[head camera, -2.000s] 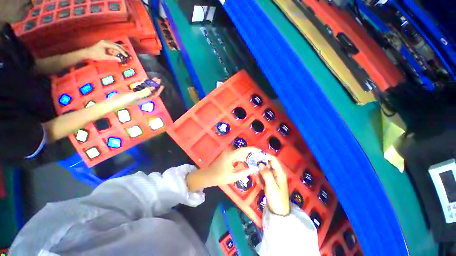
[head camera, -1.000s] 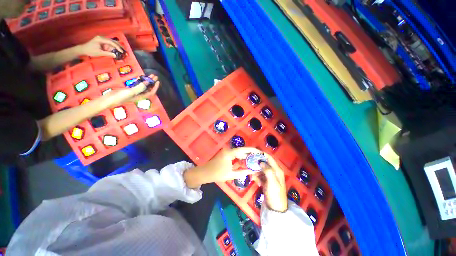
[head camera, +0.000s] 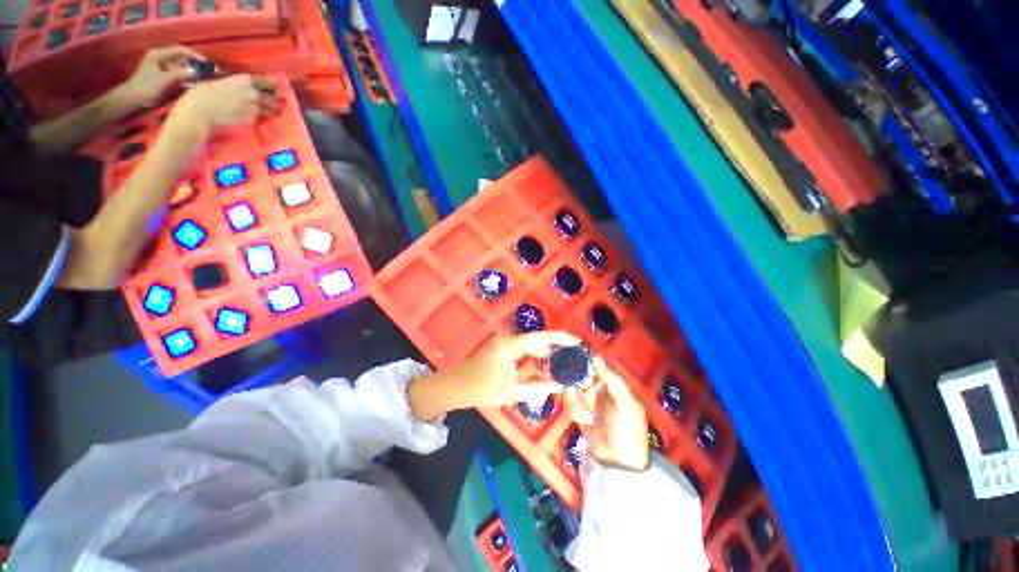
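A round smartwatch unit (head camera: 570, 364) with a dark, faintly speckled face is held between both hands, above the red-orange compartment tray (head camera: 419, 293). My left hand (head camera: 492, 374) holds the unit's left side with thumb and fingers. My right hand (head camera: 615, 419) touches its lower right edge with the fingertips. Several round units sit in the tray's pockets, some dark, some lit with small white marks. Pockets at the tray's upper left hold nothing. My hands and sleeves hide part of the tray.
A coworker's hands (head camera: 229, 103) are over a second tray (head camera: 207, 360) of lit square units at left, above a blue stool (head camera: 240, 380). A blue rack edge (head camera: 715, 291) runs along the right. Behind it are a cardboard strip (head camera: 726, 129), yellow paper (head camera: 863, 335) and a black box with white panel (head camera: 983, 419).
The held unit's face has gone from bright to dark. The coworker's hands have moved up and away from the square units, whose screen colours have changed.
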